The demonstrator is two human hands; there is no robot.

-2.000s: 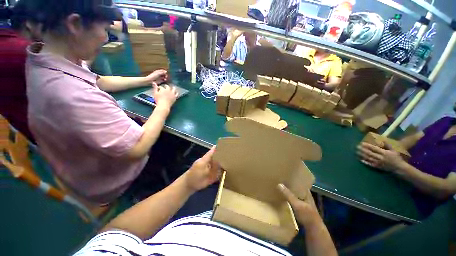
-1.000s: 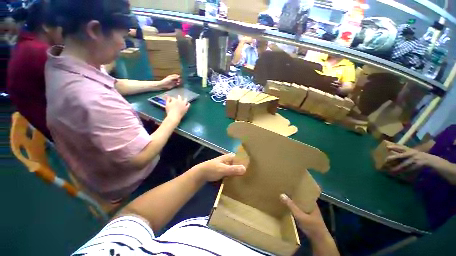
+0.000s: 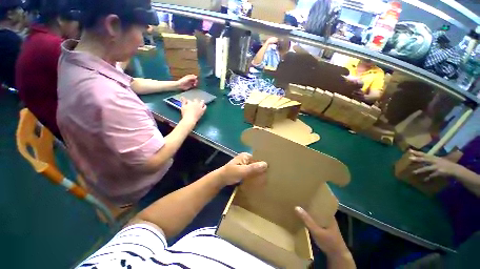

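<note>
An open brown mailer box [image 3: 263,234] is held over my lap, its tray towards me and its lid [image 3: 295,163] raised. The lid has rounded ear-like ends. My left hand [image 3: 243,171] grips the left side flap between thumb and fingers. My right hand [image 3: 322,231] holds the right side of the box, thumb inside against the lid and side flap; its other fingers are hidden behind the cardboard.
Beyond the green table's edge [image 3: 389,227] stand nested open boxes [image 3: 271,109], a longer row of boxes [image 3: 331,105] and white cables [image 3: 252,88]. A person in pink at left touches a scale [image 3: 197,96]. A person in purple at right holds a box [image 3: 416,171]. A metal shelf runs overhead.
My left hand has moved from the lid's left edge onto the left side flap and grips it. The view has shifted left. The right neighbour's box has been raised and turned.
</note>
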